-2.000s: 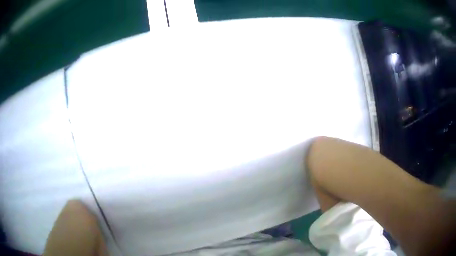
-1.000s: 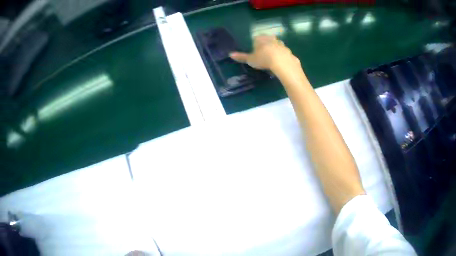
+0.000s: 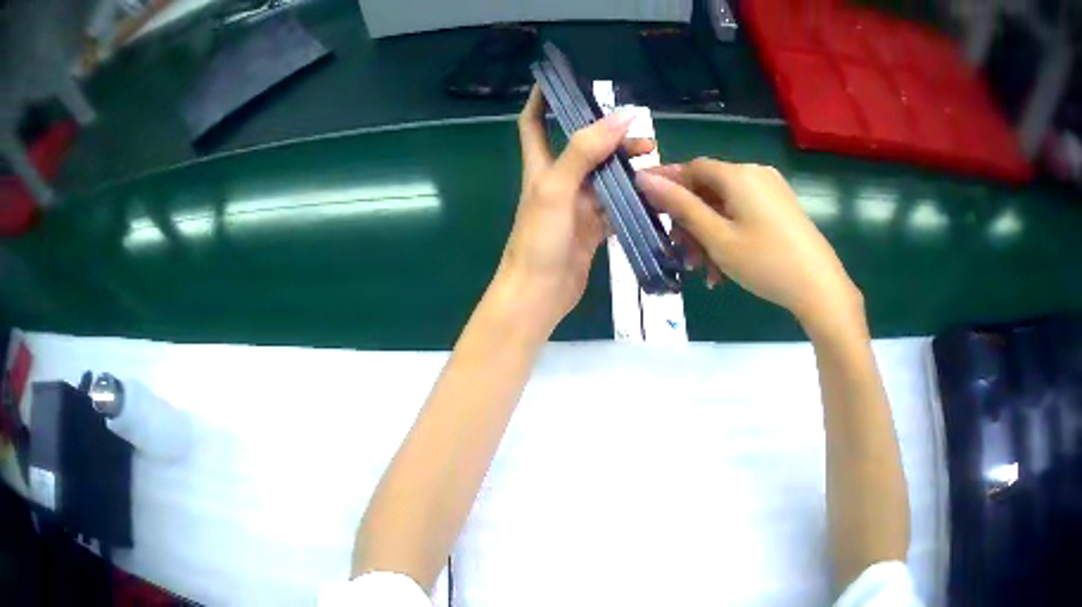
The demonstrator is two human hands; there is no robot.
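A phone frame stack of several thin dark slabs is held edge-on above the green belt, tilted with its top end to the left. My left hand is closed around its left side, with the thumb across the upper edges. My right hand touches its right side with bent fingers; some fingertips are hidden behind the stack. Both hands are bare.
The white strip runs behind the stack. The white work mat lies nearer me. A black tray is at right, a black box and a bottle at left. A red tray and dark pieces lie beyond the belt.
My right hand has lifted from the belt, where dark frames lay. The stack is now held up, and my left hand has come into view holding it. The view has tipped up, showing the far side.
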